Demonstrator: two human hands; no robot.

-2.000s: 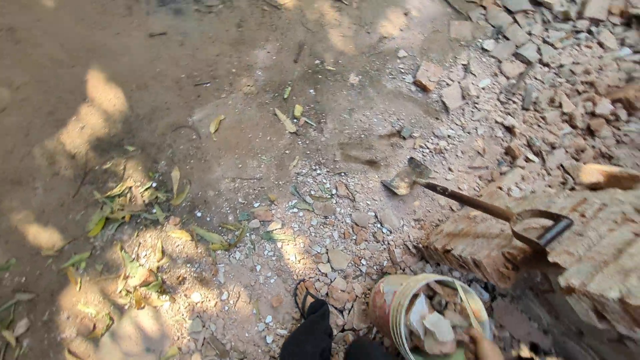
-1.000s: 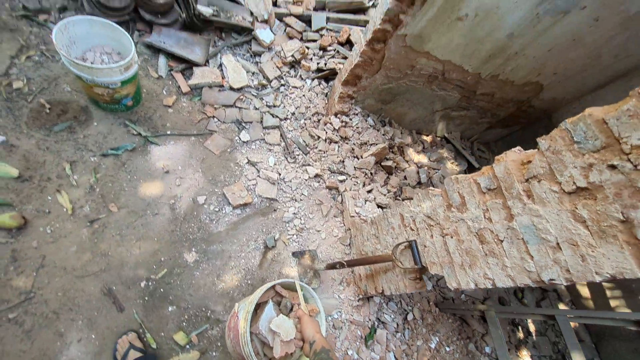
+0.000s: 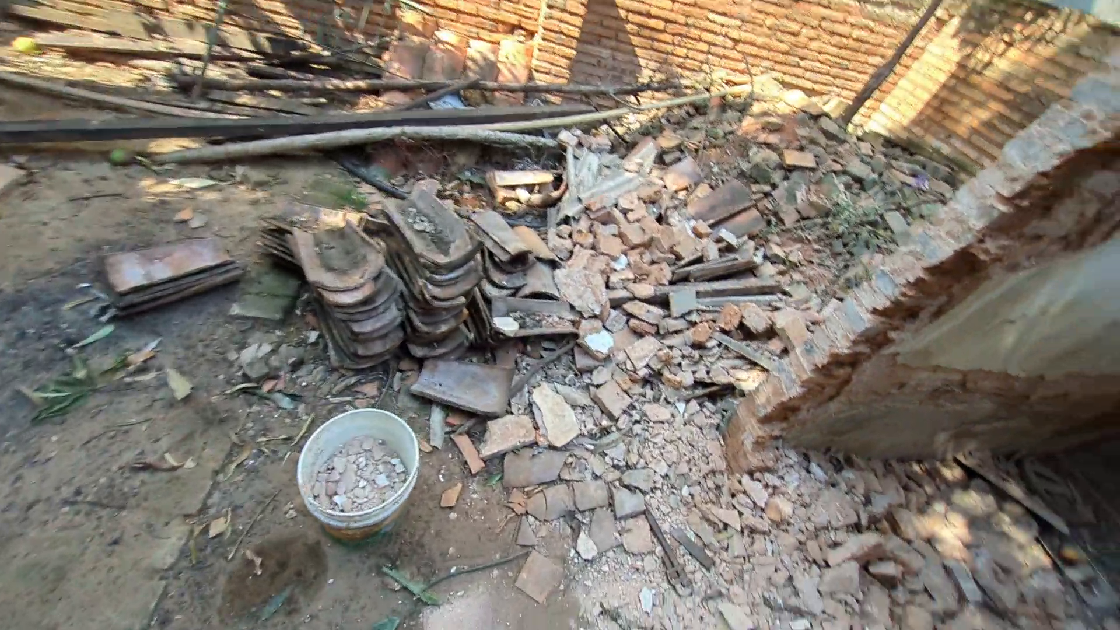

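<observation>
Neither my left hand nor my right hand shows in the view now, so what they hold is hidden. A white plastic bucket (image 3: 357, 472) stands upright on the dirt, left of the rubble, with small broken pieces of masonry (image 3: 360, 473) inside. Behind it are stacks of curved clay roof tiles (image 3: 429, 262), and one loose tile (image 3: 464, 386) lies in front of them. Broken bricks and tile shards (image 3: 612, 402) spread to the right of the bucket.
A broken wall (image 3: 927, 289) rises at the right. Long wooden poles (image 3: 350, 144) and a dark beam (image 3: 289, 125) lie across the back, before a brick wall (image 3: 700, 44). A small pile of flat tiles (image 3: 171, 271) sits at the left, with scattered leaves on the dirt.
The view has swung up and away from the long-handled tool and the rubble-filled bucket. The hand at that bucket one second ago is out of view.
</observation>
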